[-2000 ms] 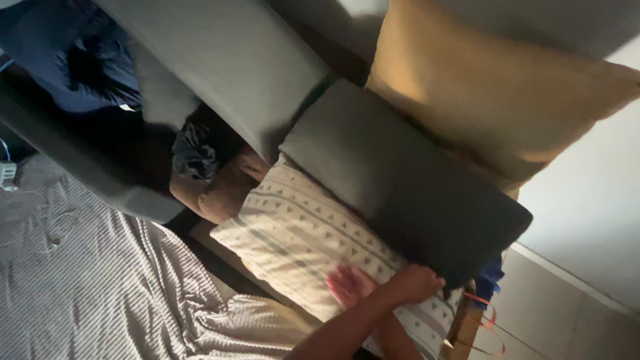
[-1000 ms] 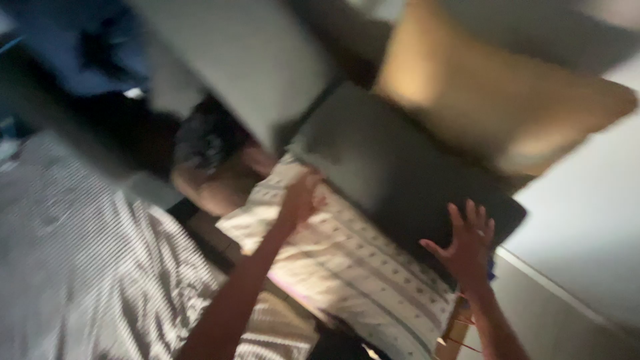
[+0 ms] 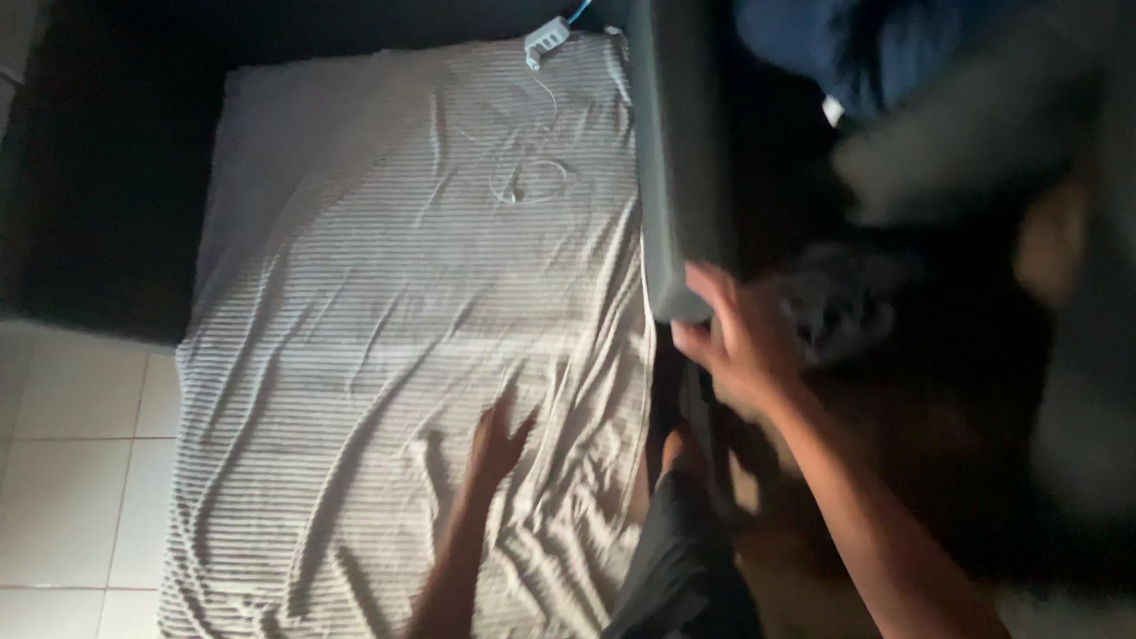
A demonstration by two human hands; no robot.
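Note:
My left hand (image 3: 501,439) is over the lower middle of a light ribbed blanket (image 3: 355,266), its fingers spread and nothing in them; whether it presses on the cloth I cannot tell. To the right, my right hand (image 3: 741,342) is at the near end of a grey padded sofa armrest (image 3: 667,195), thumb and fingers apart around its corner. The blanket is spread along the armrest's left side, with wrinkles and bunched folds toward the lower right. A thin white cable (image 3: 532,182) lies loosely coiled on its upper part.
A white power strip (image 3: 546,37) sits at the blanket's far edge. Dark upholstery (image 3: 106,177) borders the far and left sides. Pale floor tiles (image 3: 71,488) show at lower left. My knee in dark cloth (image 3: 683,559) is between my arms. Dark blue fabric (image 3: 799,44) is at upper right.
The view has swung far left, from the cushions to the blanket. My left hand has left the patterned pillow and my right hand the dark grey cushion; they are now at the blanket and armrest.

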